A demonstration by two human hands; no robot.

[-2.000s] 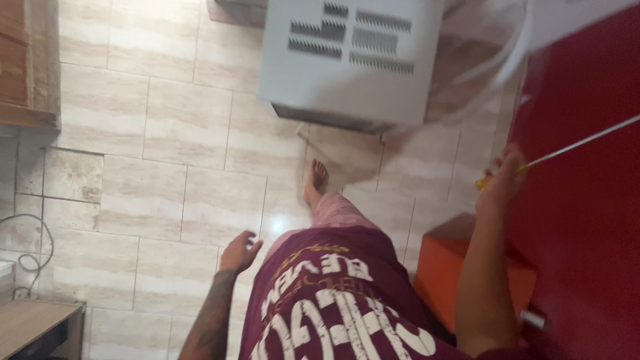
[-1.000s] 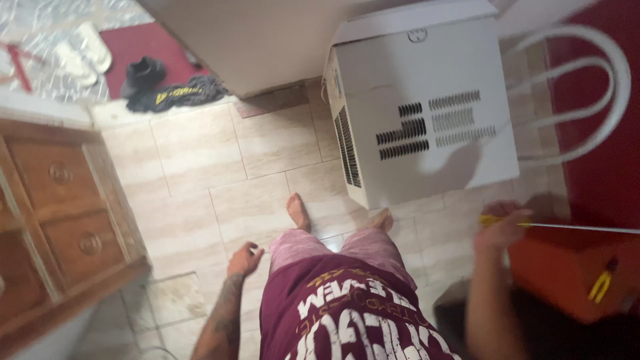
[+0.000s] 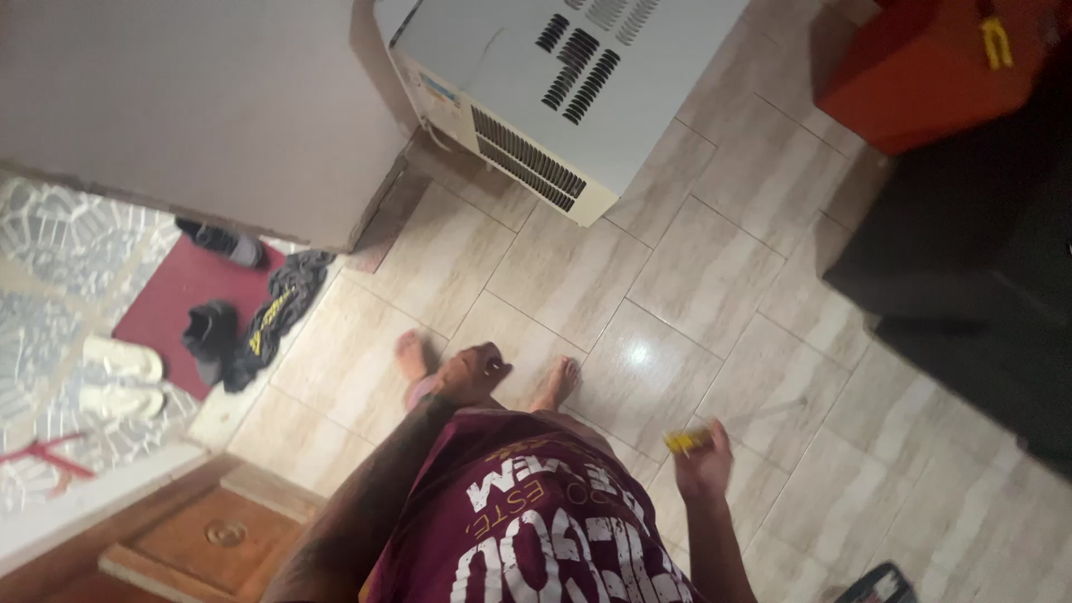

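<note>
My right hand [image 3: 705, 461] is closed around the yellow handle of a screwdriver [image 3: 688, 440], low at the right of my body; its long, blurred shaft points right over the tiles. My left hand [image 3: 471, 368] is in front of my shirt, above my feet, with its fingers curled; whether something small lies inside them I cannot tell. Ahead stands a boxy white air conditioner unit [image 3: 536, 92] with slotted vents on its top and a louvred grille along its near side. Neither hand touches it.
An orange box [image 3: 913, 75] with a yellow-handled tool [image 3: 997, 43] stands at upper right, beside dark furniture [image 3: 963, 251]. Shoes [image 3: 209, 331] and dark cloth [image 3: 285, 310] lie by a red mat [image 3: 159, 293] at left. A wooden cabinet [image 3: 201, 536] is at lower left.
The view has swung strongly. My left hand has moved from beside my body to in front of it. The screwdriver remains in my right hand.
</note>
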